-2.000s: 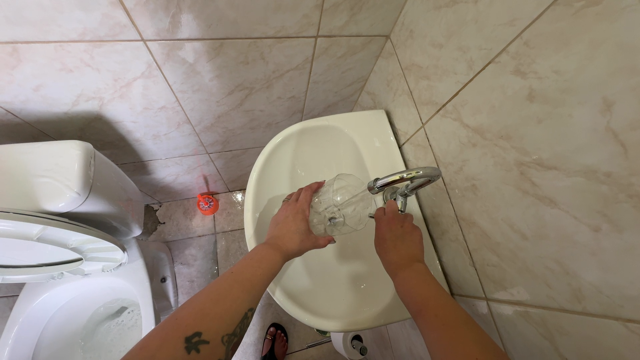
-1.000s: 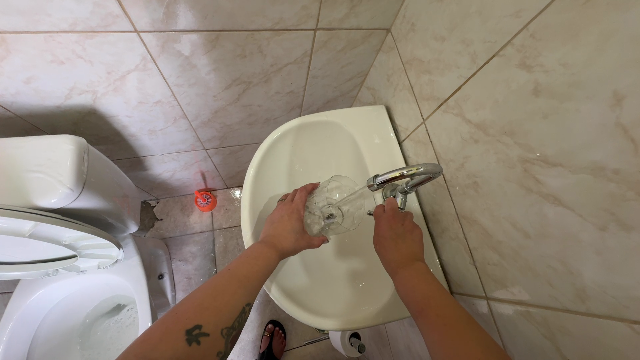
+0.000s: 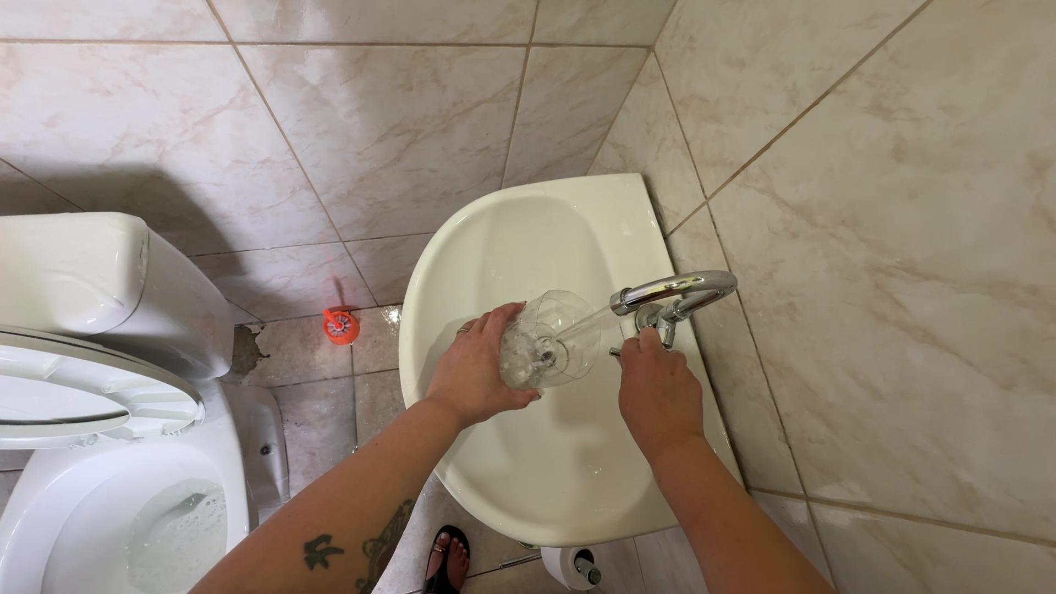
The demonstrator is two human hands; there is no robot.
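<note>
My left hand (image 3: 483,363) holds a clear, wide-mouthed container (image 3: 551,340) by its left side, over the basin of the white sink (image 3: 569,462). Water runs from the curved chrome faucet (image 3: 676,287) into the container's mouth, and some water shows inside it. My right hand (image 3: 658,388) is closed around the faucet's handle at the sink's right edge, so most of the handle is hidden under the fingers.
A white toilet (image 3: 140,487) with its seat raised stands at the left. An orange container (image 3: 340,327) sits on the floor by the wall. Below the sink are a toilet paper roll (image 3: 569,569) and a sandalled foot (image 3: 448,559). Tiled walls (image 3: 891,272) enclose the sink's back and right.
The container's mouth now faces more toward the camera than in the earliest frame. Both hands remain in nearly the same places, and water shows running in the earlier frames too.
</note>
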